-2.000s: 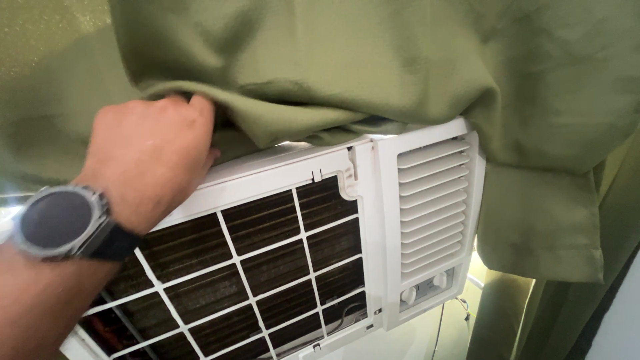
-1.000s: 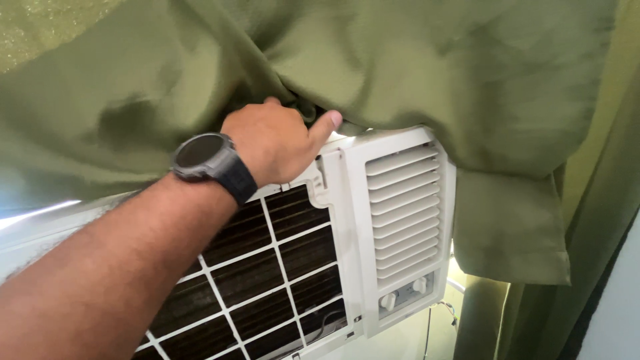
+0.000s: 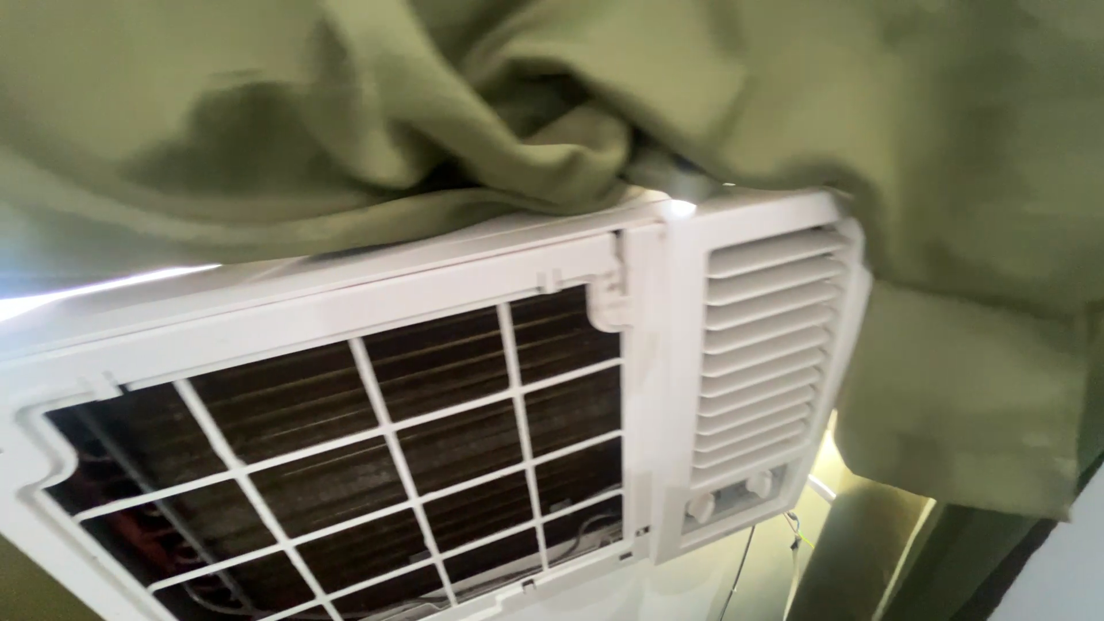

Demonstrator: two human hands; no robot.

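Neither of my hands shows in the head view now. A white window air conditioner (image 3: 642, 388) fills the middle, tilted in view. Its front grid (image 3: 388, 427) has dark coil fins behind it and no cover panel over it. To the right of the grid are the louvred air vent (image 3: 768, 345) and two control knobs (image 3: 700, 507). A green curtain (image 3: 517, 129) lies bunched along the unit's top edge and hangs down past its right side. Light shows through a gap at the top left.
Thin wires (image 3: 795, 526) hang below the unit's right end. More curtain folds (image 3: 854, 552) hang at the lower right, beside a pale surface (image 3: 1048, 561) in the corner. A lit wall (image 3: 707, 578) shows under the unit.
My hand with the watch moved right along the curtain at the unit's top edge, then left the view. The curtain is now more bunched above the unit.
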